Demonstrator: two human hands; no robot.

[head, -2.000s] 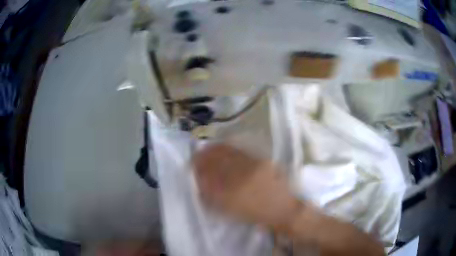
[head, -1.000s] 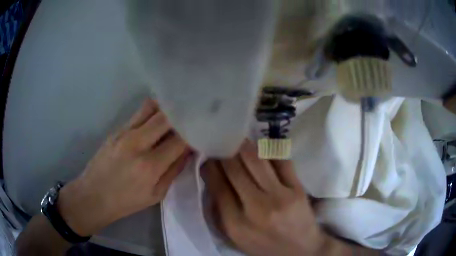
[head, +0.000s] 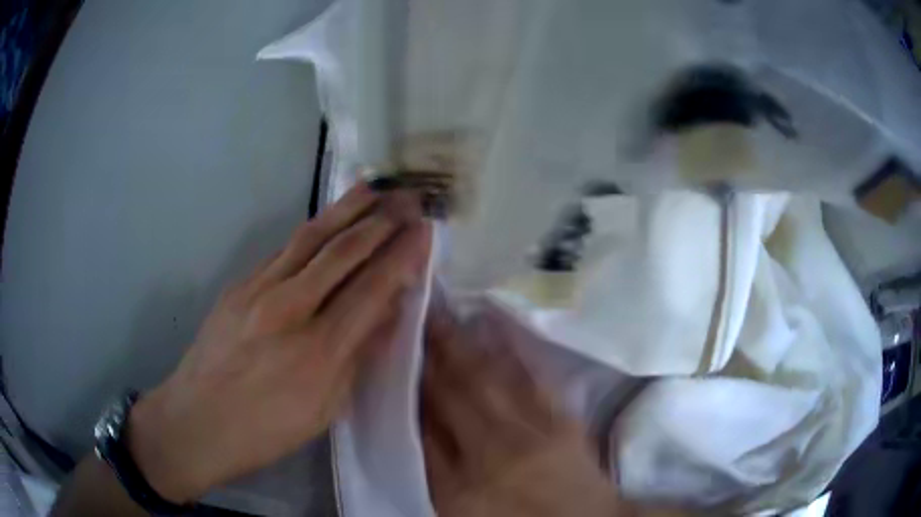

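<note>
The white garment (head: 808, 404) lies bunched to the right of and below the machine head. A long narrow white band (head: 389, 444) runs up towards the presser foot (head: 409, 184), which is small, dark and blurred. My left hand (head: 293, 343) lies flat on the band, fingertips close to the foot, fingers together. My right hand (head: 505, 414) is blurred and lies on the cloth just right of the band; its fingertips are hard to make out. A topstitched seam (head: 723, 273) shows on the garment at the right. A white pointed piece (head: 298, 42) sticks out behind the foot.
The cream machine head (head: 566, 81) fills the top centre. The dark tension assembly (head: 568, 237) and a larger cream knob (head: 712, 151) hang over the cloth. The pale table (head: 151, 202) extends left. Metal parts stand at the right edge.
The view has shifted, so the machine head appears higher and the foot shows. A pointed white piece now shows behind it. My left hand has moved up and right, with its fingertips beside the foot.
</note>
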